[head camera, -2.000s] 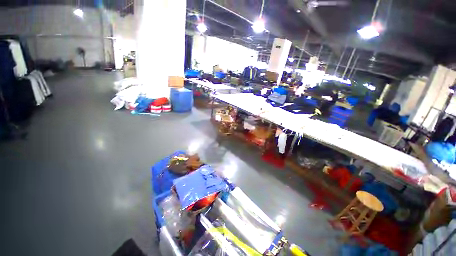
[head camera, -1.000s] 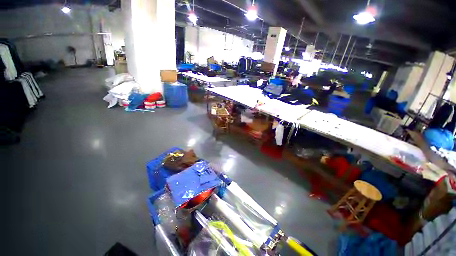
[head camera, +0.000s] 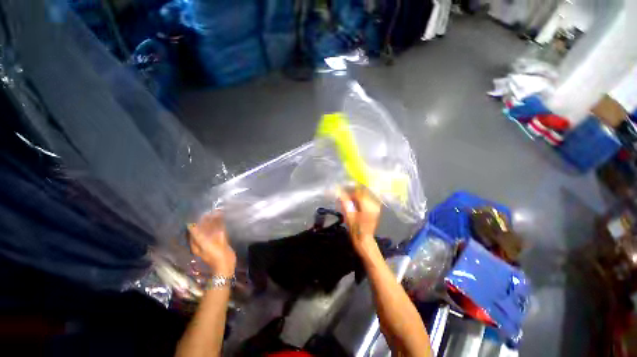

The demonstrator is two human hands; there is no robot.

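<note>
A clear plastic garment bag point(head camera: 279, 185) with a yellow band is spread in the air in front of me, blurred. My right hand point(head camera: 362, 213) grips its edge near the yellow band. My left hand point(head camera: 211, 244) is at the bag's left end, with film around the fingers; its grip looks closed on the film. A dark garment point(head camera: 304, 258) with a black hanger point(head camera: 328, 216) is below the bag, between my forearms. The garment's lower part is hidden or blurred.
Bagged dark garments point(head camera: 84, 181) hang close at left. At right is the blue-edged cart point(head camera: 419, 240) with a blue plastic packet point(head camera: 485, 282) and a brown heap point(head camera: 494, 230). Blue wrapped bundles point(head camera: 230, 42) stand at the back. A white pillar point(head camera: 594, 63) and blue bin point(head camera: 589, 145) are far right.
The view has turned left and down. Both hands have come into view with the clear bag between them. The hanger, dark garment and bagged row now show, and the cart appears further right.
</note>
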